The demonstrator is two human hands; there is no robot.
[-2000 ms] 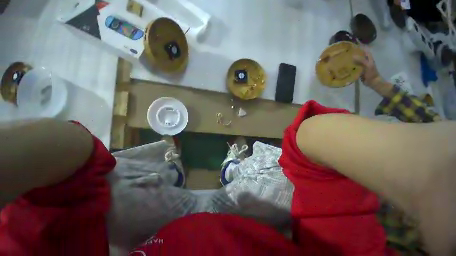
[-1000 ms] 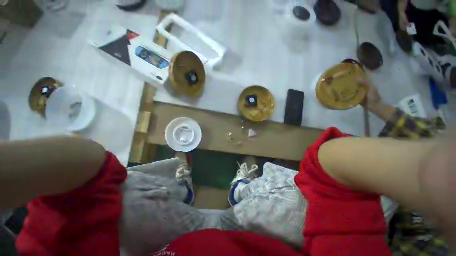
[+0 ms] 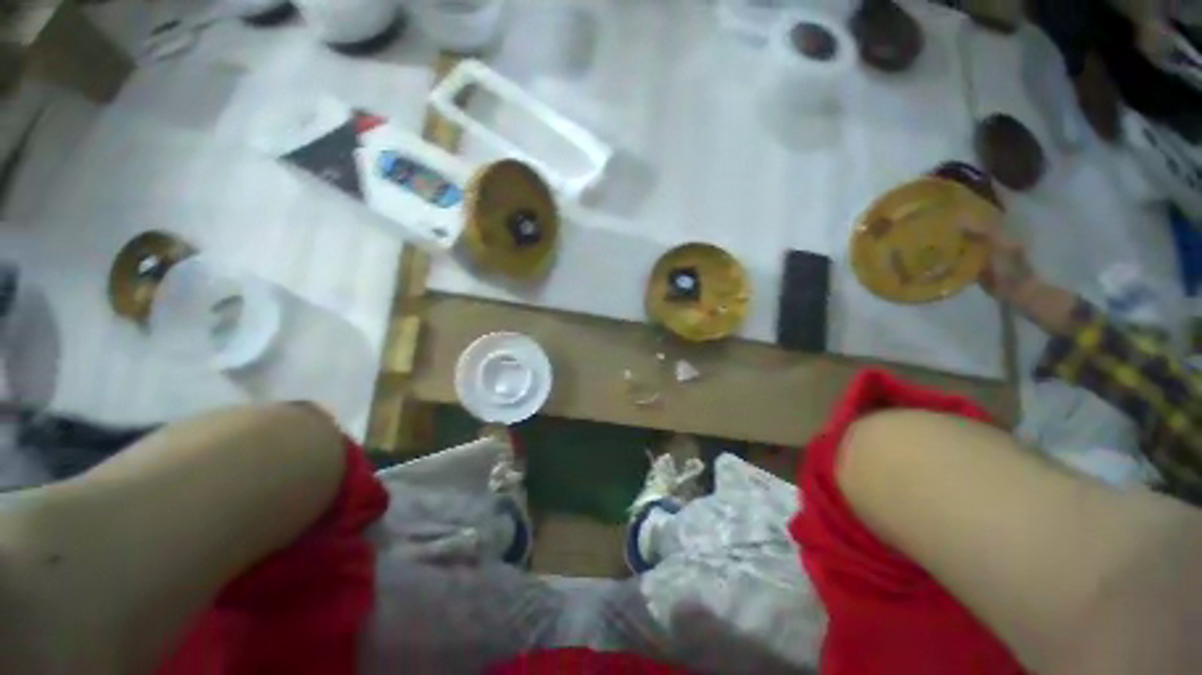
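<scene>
Neither of my hands is in view; my bare arms leave red sleeves and run out at the left and right picture edges. A gold base shell (image 3: 699,292) with a dark square centre lies near the board edge. A second one (image 3: 510,219) sits tilted against the product box (image 3: 410,179). A white round dish (image 3: 504,377) lies near my knees at left. Small loose fittings (image 3: 642,389) and a pale bit (image 3: 686,371) lie on the bare wooden edge (image 3: 587,377). A black phone (image 3: 804,299) lies right of the nearer base.
Another person's hand (image 3: 1004,263) in a plaid sleeve holds a gold base (image 3: 921,241) at right. A white rectangular frame (image 3: 521,128) lies behind the box. At left, a gold base (image 3: 148,274) touches a translucent cup (image 3: 219,317). Dark brown discs (image 3: 1010,152) lie at far right.
The view has shifted, so the table things appear lower and further right. Their arrangement looks unchanged. My arms show at a lower angle, and the neighbour still holds the gold base.
</scene>
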